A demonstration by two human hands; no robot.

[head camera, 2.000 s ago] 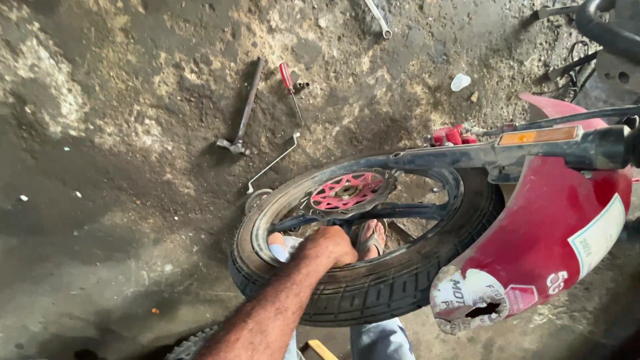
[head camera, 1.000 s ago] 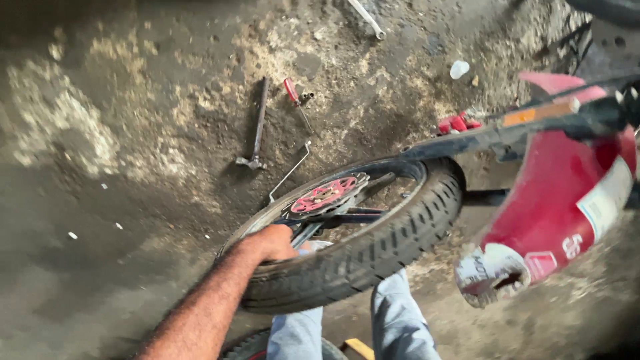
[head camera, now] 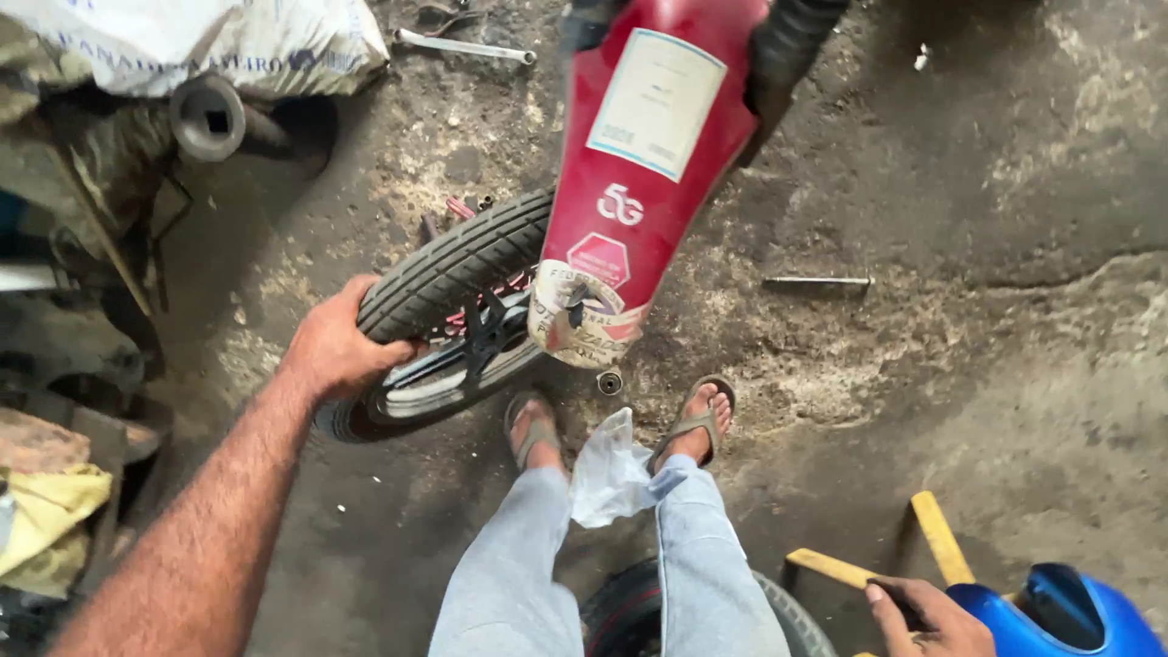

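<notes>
My left hand grips the tyre of a motorcycle wheel, fingers over the tread and thumb at the rim. The wheel leans at the left of a worn red front fender, which partly covers it. The fender bears stickers and its lower tip is broken. My right hand is at the bottom right, by a yellow bar and a blue plastic fairing; whether it touches them is unclear. A clear plastic bag lies between my feet, with a small round metal part ahead of it.
A long bolt or axle lies on the floor at the right. A wrench is at the top, beside a white sack and a metal tube. Behind my legs is another tyre. Clutter lines the left edge.
The view has turned a lot. The wheel now stands more upright under my left hand, and my right hand has come into view at the bottom right.
</notes>
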